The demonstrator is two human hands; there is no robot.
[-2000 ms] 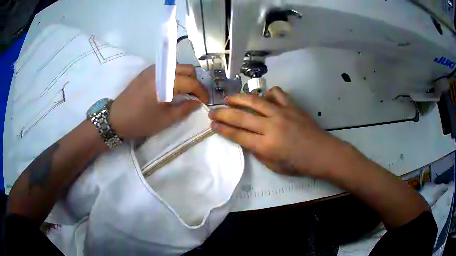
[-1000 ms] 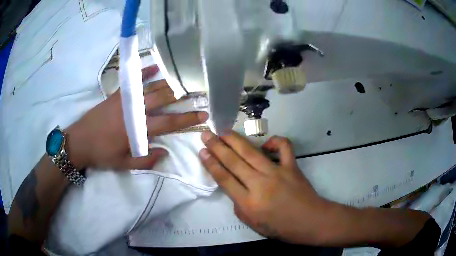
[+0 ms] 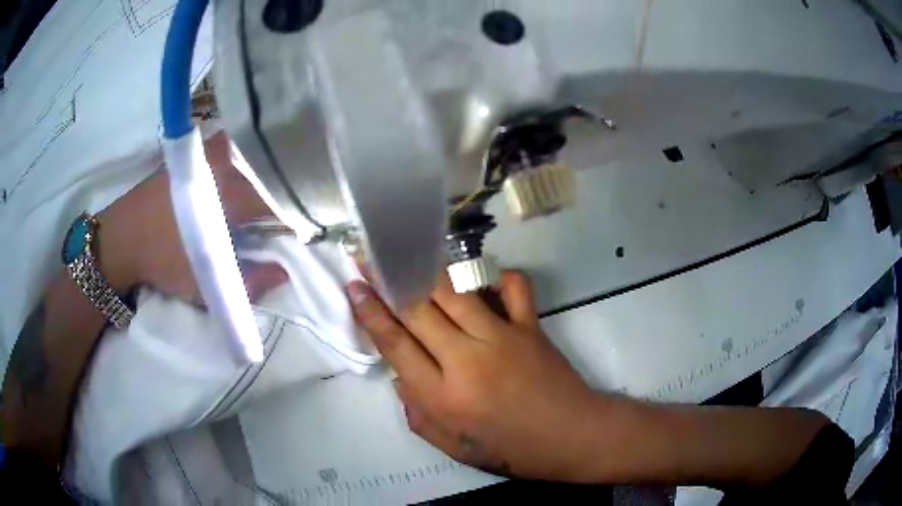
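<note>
A white garment [image 3: 148,371] with double dark stitch lines lies at the left. A white pocket bag [image 3: 318,296] with a curved stitched rim lies by the sewing machine head [image 3: 287,119]. My left hand [image 3: 163,237], watch at the wrist, rests on the cloth, partly behind the blue and white tube [image 3: 208,237]; its fingertips are hidden, its thumb shows. My right hand [image 3: 495,380] lies palm down, fingers forward at the cloth's right edge, thumb apart. The machine head hides the needle and presser foot.
A cream tension knob [image 3: 540,190] and a smaller cream knob [image 3: 473,274] stick out above my right fingers. A printed ruler [image 3: 396,477] runs along the table's front edge. White cloth pieces [image 3: 826,371] lie below the table at the right.
The view has moved closer to the machine head, which now covers more of the sewing area. The pocket bag has turned and gone further under the head. My left fingers, visible before, are now hidden.
</note>
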